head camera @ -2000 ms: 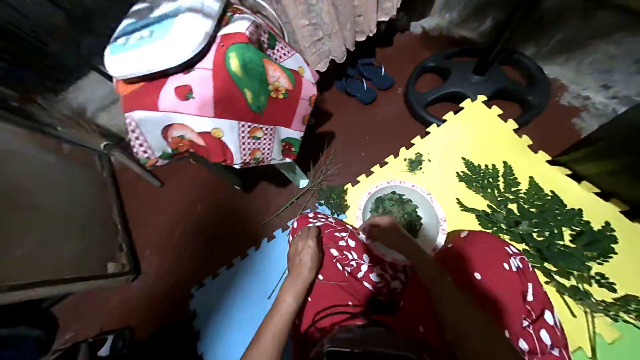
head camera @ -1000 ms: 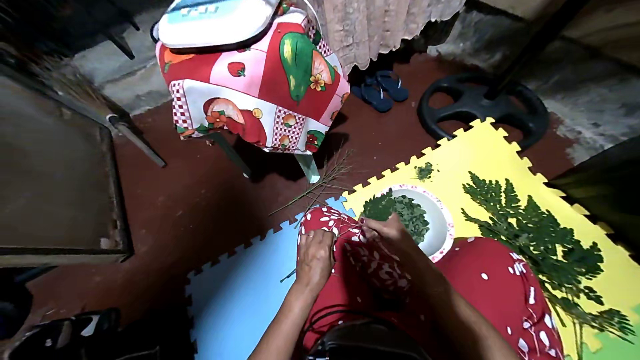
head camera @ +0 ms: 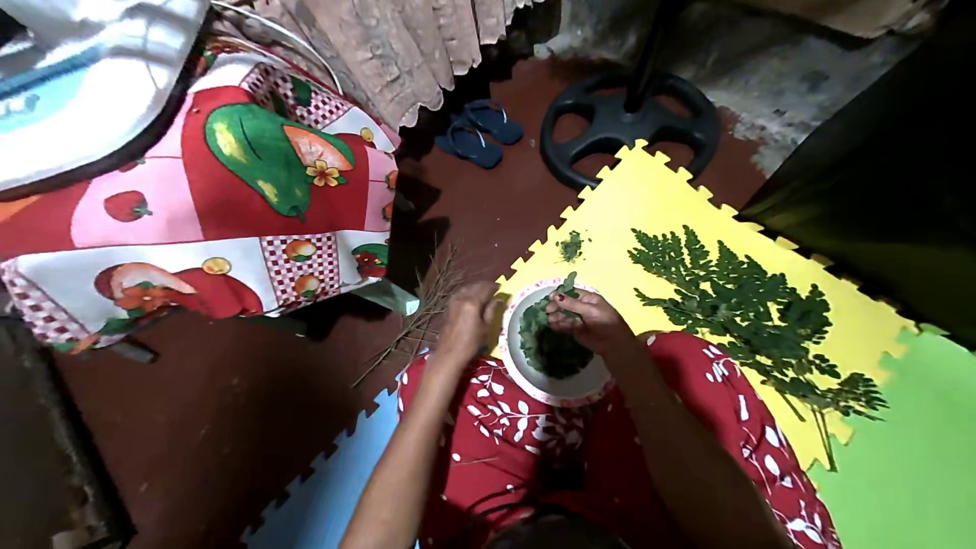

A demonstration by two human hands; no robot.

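A white bowl with a patterned pink rim [head camera: 526,386] stands at my lap, with loose green leaves [head camera: 550,347] inside. Over its right part is my right hand [head camera: 591,320], its fingers closed on a small leafy sprig [head camera: 567,286]. My left hand [head camera: 469,316] is blurred at the bowl's left side, beside a pile of thin bare stems [head camera: 415,324] on the floor; whether it holds anything cannot be made out. Leafy green branches [head camera: 755,305] lie on the yellow foam mat [head camera: 686,206] to the right, and a small clump of leaves [head camera: 571,246] lies beyond the bowl.
A table with a fruit-print cloth [head camera: 252,175] stands at the left. Blue flip-flops [head camera: 479,133] and a black round stand base [head camera: 629,126] are on the red floor ahead. Blue [head camera: 335,480] and green [head camera: 915,435] foam mats lie on either side of me.
My left hand has moved from my lap to beside the bare stems. My right hand has moved from the bowl's near edge to over the bowl, where a sprig now shows in its fingers.
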